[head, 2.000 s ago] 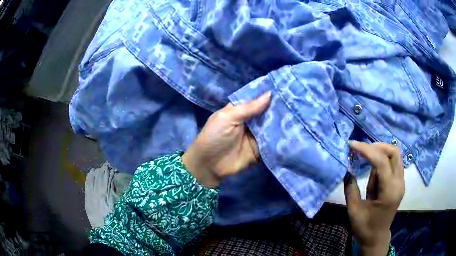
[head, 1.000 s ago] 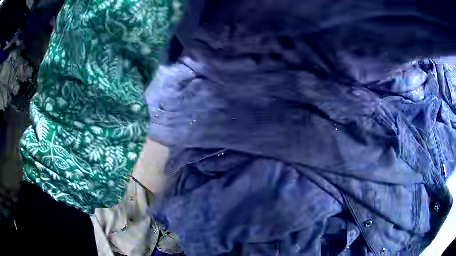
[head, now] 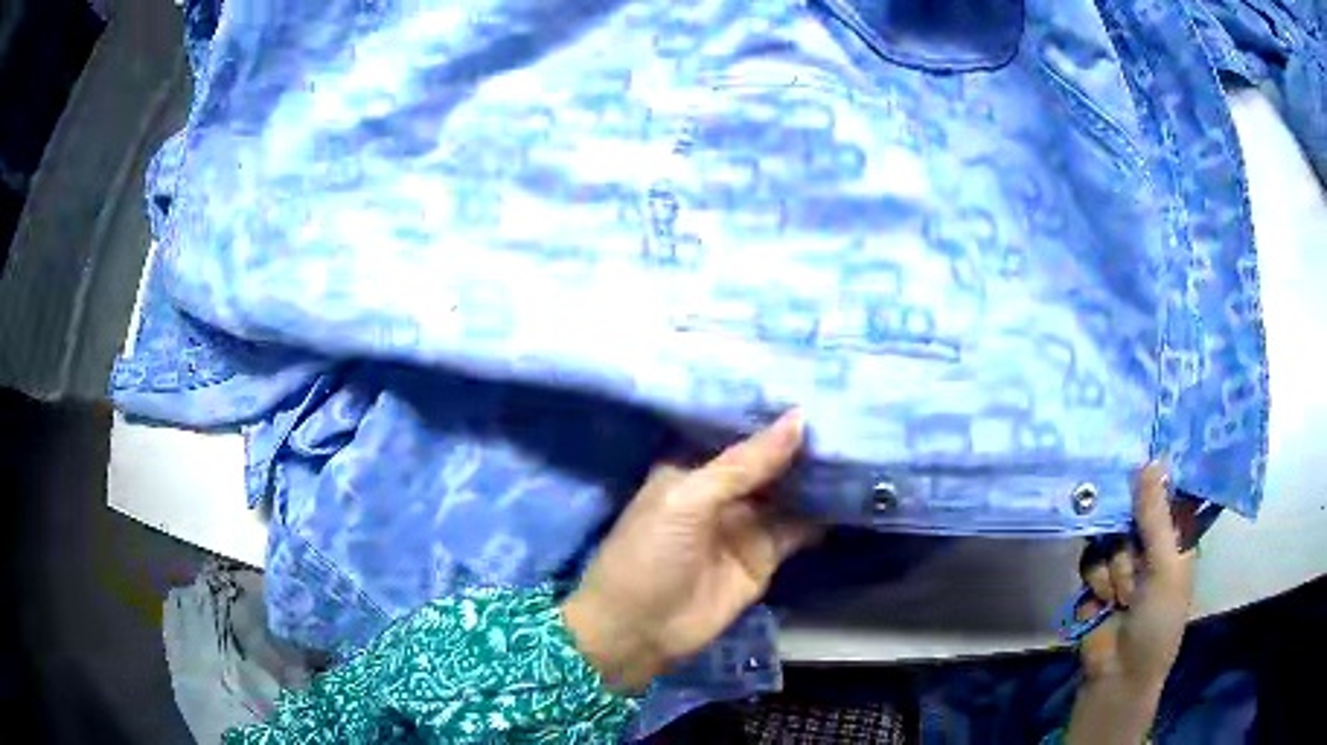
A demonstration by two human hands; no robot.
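A blue denim shirt with a paler letter print (head: 582,248) is spread over most of the white table. Its stitched hem band (head: 975,498) with two silvery snap buttons faces me. My left hand (head: 691,560) pinches this edge left of the buttons, thumb on top. My right hand (head: 1142,582) is at the band's right end, with its index finger at the cloth. It holds small thread snips (head: 1080,619), of which a blue part shows below the curled fingers; the blades are hidden or unclear.
The white table (head: 175,473) shows at left and along the front. Light grey cloth (head: 218,655) lies low at the left. A grey bin (head: 95,218) stands at the far left. More blue denim (head: 1273,58) lies at the upper right.
The pointed cloth piece held two seconds ago is out of my hands. The shirt now lies flatter, and both hands are at its buttoned edge. Blue snips now show in my right hand.
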